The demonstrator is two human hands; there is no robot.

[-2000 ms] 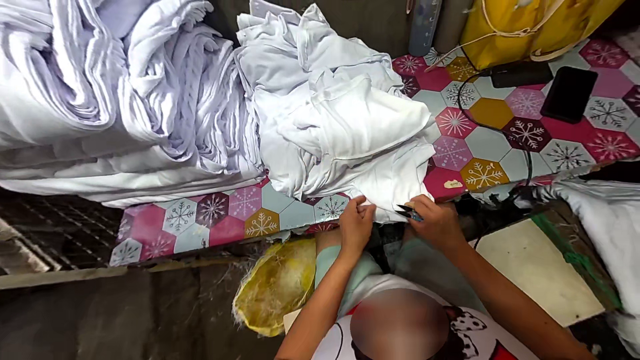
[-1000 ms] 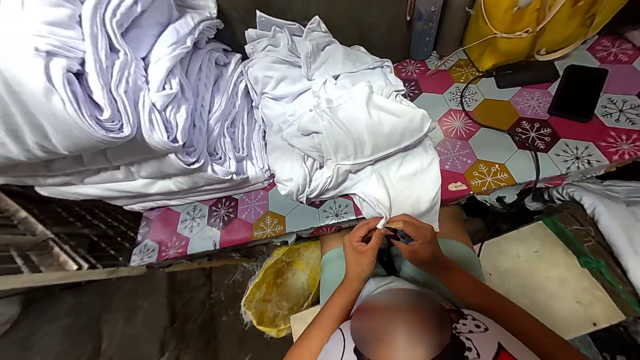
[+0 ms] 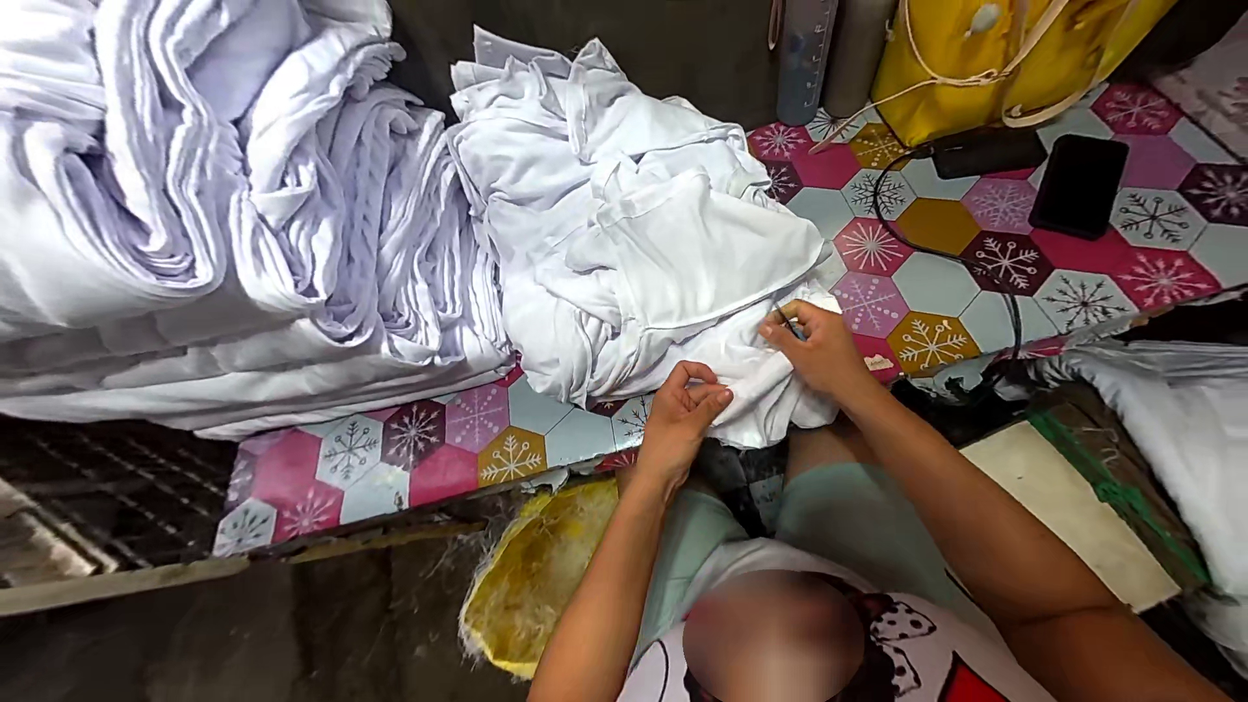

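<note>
A heap of white fabric garments (image 3: 682, 244) lies on a bench with a snowflake-patterned hexagon cover. My left hand (image 3: 689, 405) is at the heap's front edge, its thumb and fingers close together on or beside the white cloth; whether it pinches the cloth is hard to see. My right hand (image 3: 807, 336) holds a small dark tool (image 3: 788, 322), perhaps thread snips, over the right front part of the heap. Its fingers partly hide the tool.
Folded white fabric (image 3: 195, 224) is stacked high at the left. Behind on the right are a yellow bag (image 3: 985, 68), a black smartphone (image 3: 1079, 185), a dark cable (image 3: 882, 195) and a ruler (image 3: 806, 58). A yellow lint-covered container (image 3: 546, 575) stands below the bench edge.
My hands were close together at the cloth's front edge a second ago. Now they are apart, with my right hand farther forward over the heap. The cloth edge that hung toward me lies bunched.
</note>
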